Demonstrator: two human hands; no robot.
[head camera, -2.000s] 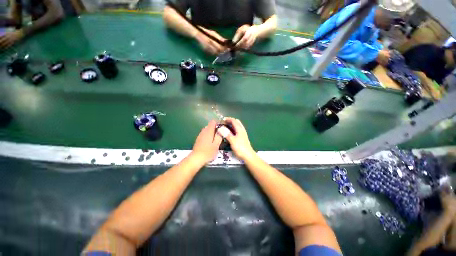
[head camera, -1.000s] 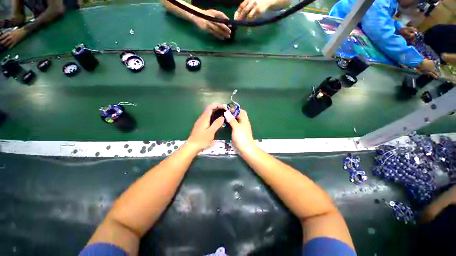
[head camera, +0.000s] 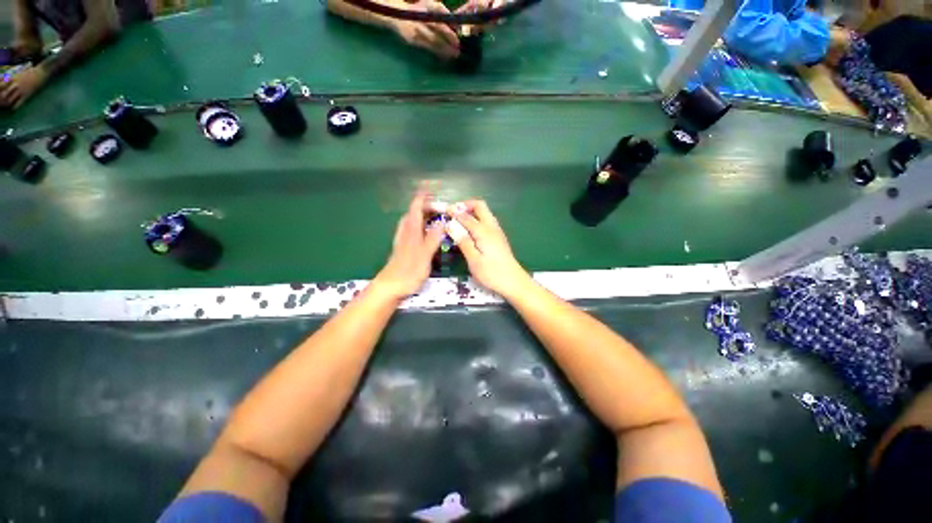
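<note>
My left hand (head camera: 412, 245) and my right hand (head camera: 484, 245) meet over the near edge of the green belt, at the white rail. Between them they hold a black housing (head camera: 447, 262) with a blue-white circuit board (head camera: 444, 231) at its top. The fingers of both hands are at the board and cover much of it. The housing's lower end is just above or at the rail; I cannot tell if it touches.
Housings with wired boards stand on the belt at left (head camera: 194, 243) and right (head camera: 601, 194). Flat end caps (head camera: 220, 124) lie farther back. Dark dots lie along the white rail (head camera: 235, 301). A board pile (head camera: 833, 332) is at right. A white scrap (head camera: 444, 507) lies near. Other workers sit opposite.
The belt items at left and centre have shifted left. Both hands are closer together, with fingers now over the board. The wire that stood up from the board no longer shows clearly.
</note>
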